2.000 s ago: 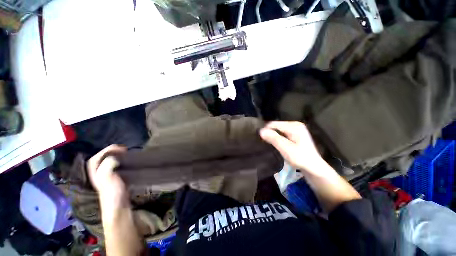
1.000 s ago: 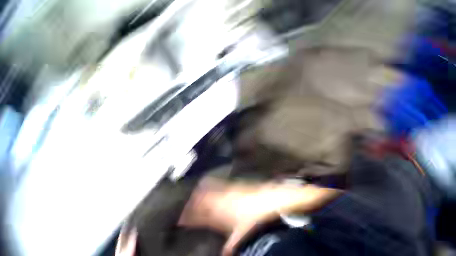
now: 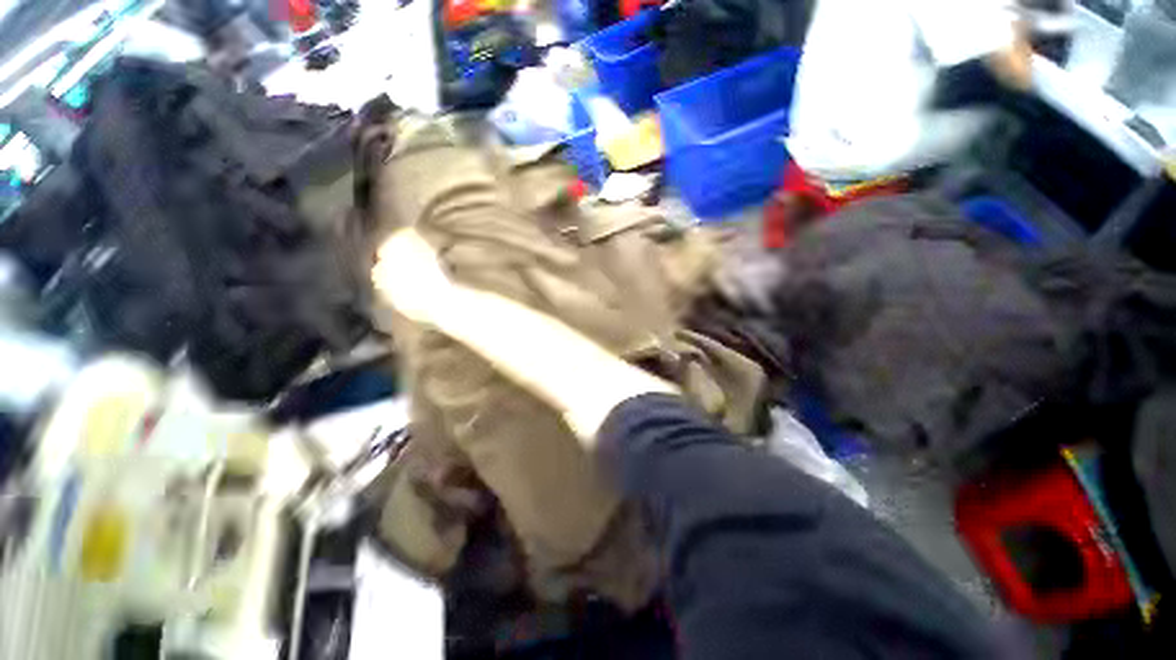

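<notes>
A large heap of brown garments (image 3: 516, 271) lies across the middle of the view, with folds and bunched edges. My right hand (image 3: 410, 273) reaches over from the lower right in a dark sleeve and touches the heap's left side. Its fingers are blurred, so I cannot tell whether they grip the fabric. My left hand is not in view.
A blurred white sewing machine (image 3: 129, 503) stands at lower left. Dark garments (image 3: 206, 219) are heaped at upper left, a grey-brown pile (image 3: 916, 310) at right. Blue crates (image 3: 729, 135) are behind; a red crate (image 3: 1045, 542) is at lower right. Another person's white clothing (image 3: 862, 90) shows above.
The view has swung right, away from the needle area. Two seconds ago both my hands held a brown garment at my lap; now only my right hand shows, stretched onto the heap.
</notes>
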